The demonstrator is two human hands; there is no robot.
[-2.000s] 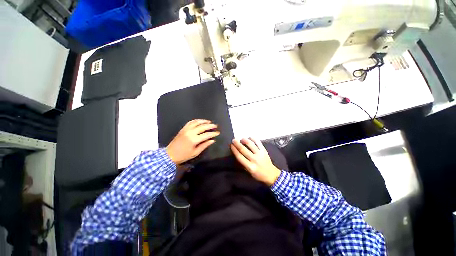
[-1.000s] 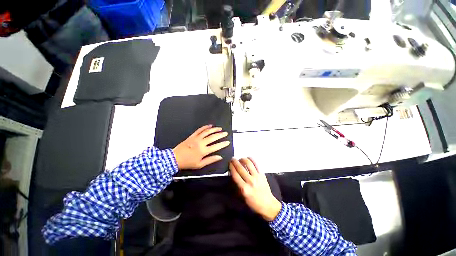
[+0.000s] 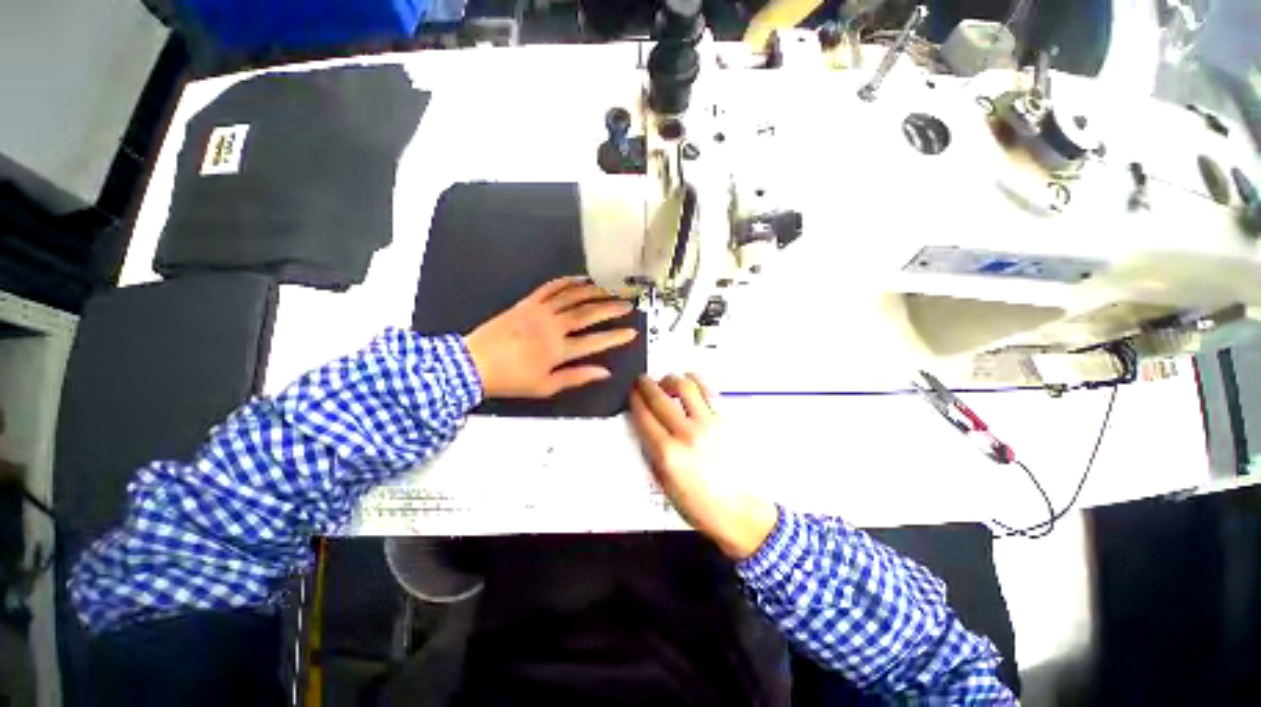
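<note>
A dark fabric panel [image 3: 498, 256] with rounded corners lies flat on the white table, its right edge at the needle area of the white sewing machine [image 3: 830, 207]. My left hand [image 3: 553, 343] lies flat on the panel's lower right part, fingers spread and pointing right, just below the presser foot [image 3: 661, 297]. My right hand [image 3: 687, 449] is at the panel's lower right corner, fingertips together on its edge; whether they pinch it cannot be told. A thin dark line [image 3: 816, 394] runs along the table from the right towards the panel.
A dark stack with a white label [image 3: 297, 173] lies at the table's far left. A plain dark stack [image 3: 166, 380] is nearer at the left. Red-handled snips [image 3: 968, 419] lie on the right of the table. A blue crate [image 3: 297, 17] is behind. More dark fabric [image 3: 940, 573] lies below the table's front edge.
The panel has moved forward, away from my body, along the needle, and both hands have moved with it. The camera view has shifted, showing more of the machine's top.
</note>
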